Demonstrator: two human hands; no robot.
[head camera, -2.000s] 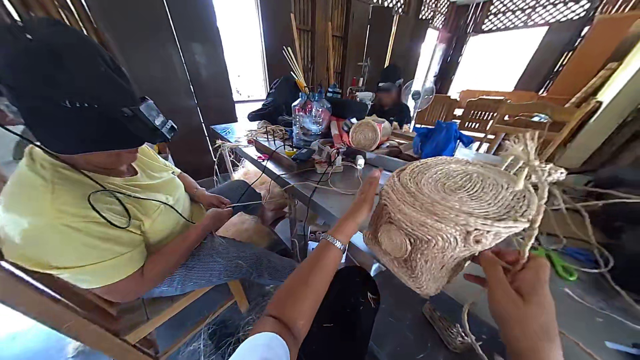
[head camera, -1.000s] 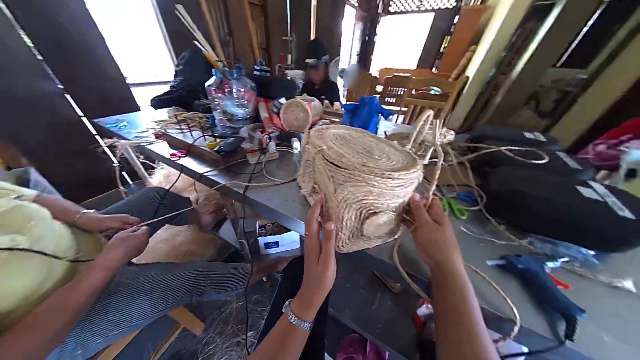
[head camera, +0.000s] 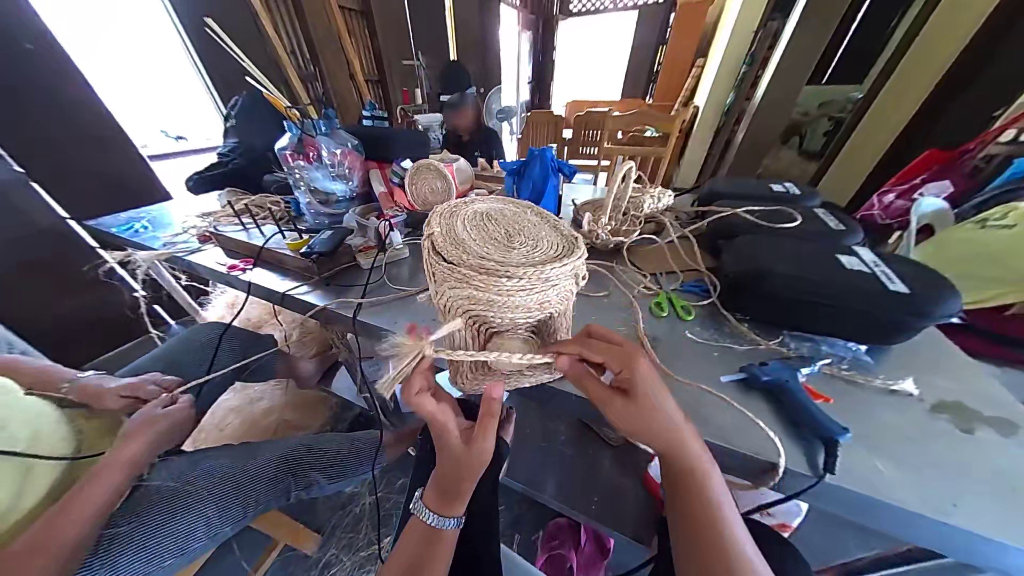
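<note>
A container of coiled, braided natural fiber (head camera: 506, 240) rests at the table's near edge, its round coiled face up. In front of it a braided fiber cord (head camera: 496, 357) is stretched between my two hands. My left hand (head camera: 456, 424) holds the cord near its frayed, tufted end (head camera: 408, 352). My right hand (head camera: 620, 384) pinches the cord farther right between thumb and fingers. From the right side a long braid (head camera: 724, 384) curves over the table and down past its edge. Behind the cord, a rounded patch shows on the container's side.
On the right of the table (head camera: 896, 464) lie a blue glue gun (head camera: 792, 408), green-handled scissors (head camera: 672, 306) and black cases (head camera: 832, 280). A basket (head camera: 616, 212) and large plastic bottles (head camera: 320, 168) stand farther back. A co-worker's hands (head camera: 152, 408) hold a strand at left; another person sits behind.
Both hands have left the container's sides and now hold a braided cord in front of it. The container now sits at the table edge. The view has turned right.
</note>
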